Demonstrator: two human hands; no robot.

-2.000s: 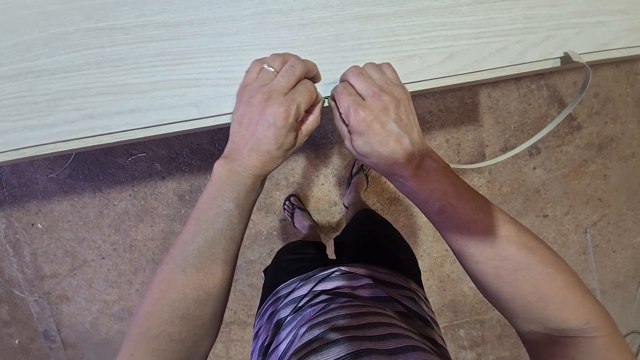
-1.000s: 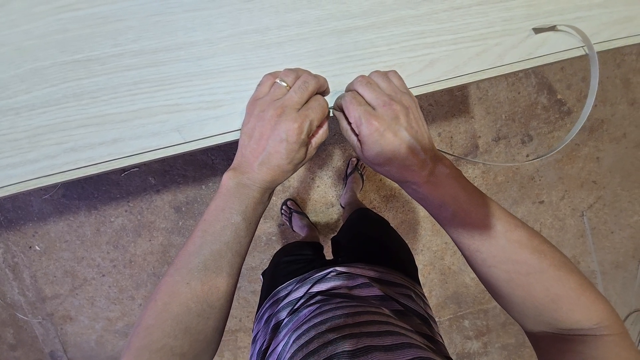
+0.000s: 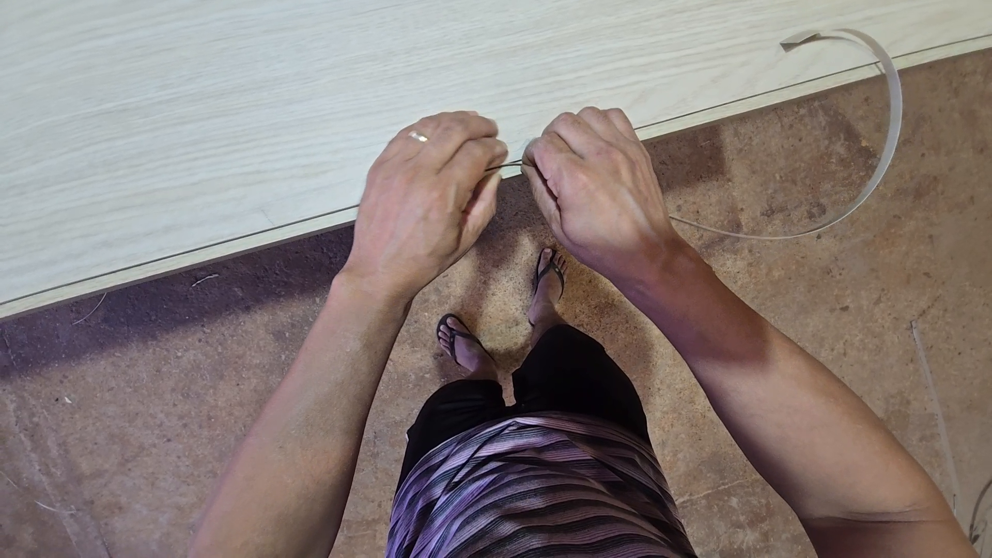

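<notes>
A thin, pale strip of edge banding (image 3: pixel 891 139) curls out from beneath my right hand (image 3: pixel 601 186) and loops over the board's edge at the right. My right hand pinches the strip near the edge of a light wood-grain board (image 3: pixel 232 116). Close beside it, my left hand (image 3: pixel 430 194), with a ring on one finger, pinches the same strip. A short, narrow piece shows edge-on between the two hands. The fingertips are mostly hidden behind the knuckles.
The board's long front edge slants across the view, above a stained brown floor (image 3: pixel 814 310). My feet in flip-flops stand on the floor below my hands. Thin offcuts (image 3: pixel 934 403) lie on the floor at the right, with small scraps at the left.
The strip's free end has swung from lying by the board's edge to a wide curl over the board. Both hands remain close together, with a slightly wider gap between them now.
</notes>
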